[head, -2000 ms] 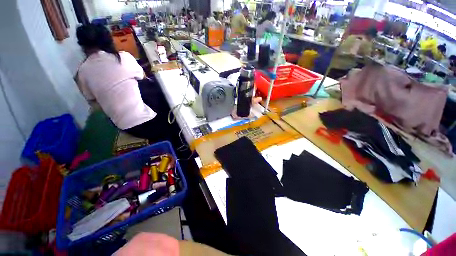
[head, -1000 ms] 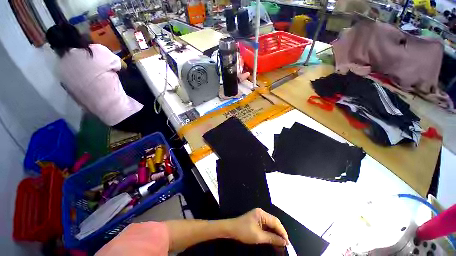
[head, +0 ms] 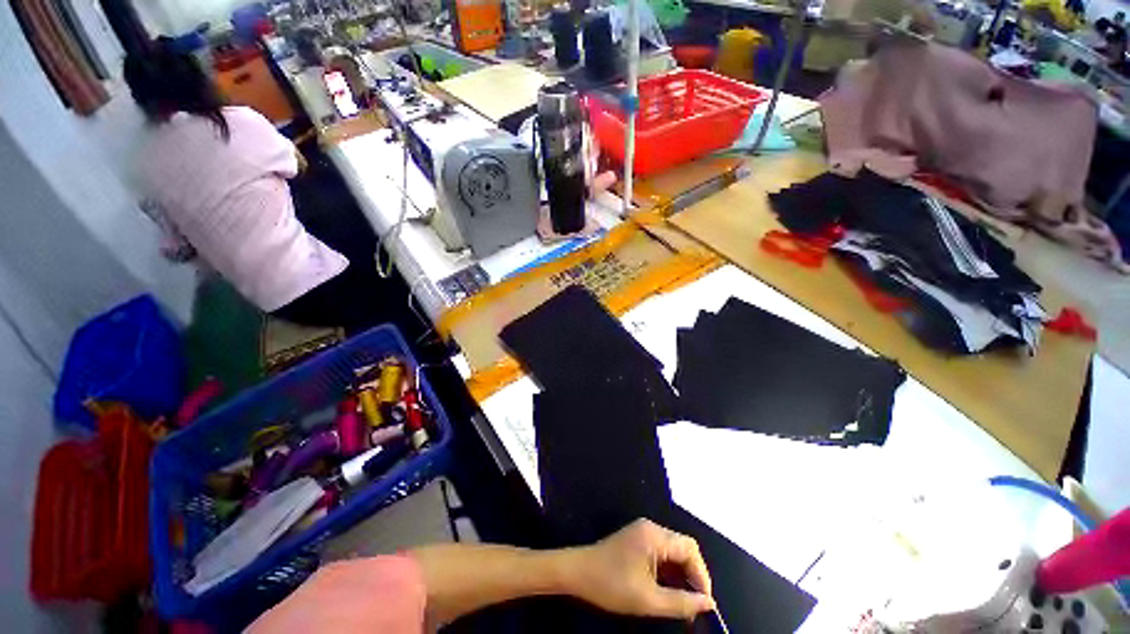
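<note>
My left hand (head: 651, 571) is at the bottom centre, palm down. Its thumb and forefinger pinch a thin pale strip (head: 718, 616), which runs off the bottom edge. Dark fabric shows below my forearm, cut off by the picture's edge. Long black panels (head: 597, 448) lie overlapping just beyond the hand, with one end reaching right of my fingers. A fanned stack of black pieces (head: 781, 378) lies to their right. My right hand is out of the picture. Part of the white sewing machine head (head: 979, 592) shows at bottom right, washed out by glare.
A bright pink cone (head: 1090, 555) and a blue tube (head: 1048, 493) are at right. A blue basket of thread spools (head: 415, 477) stands at left. A dark flask (head: 564, 167), red basket (head: 675, 130) and striped garment pile (head: 936, 266) lie beyond. A person in pink sits at upper left.
My left forearm and hand have come into view at the bottom since the oldest frame. The view has shifted, bringing in the pink cone and machine head. In the last second the hand has barely moved.
</note>
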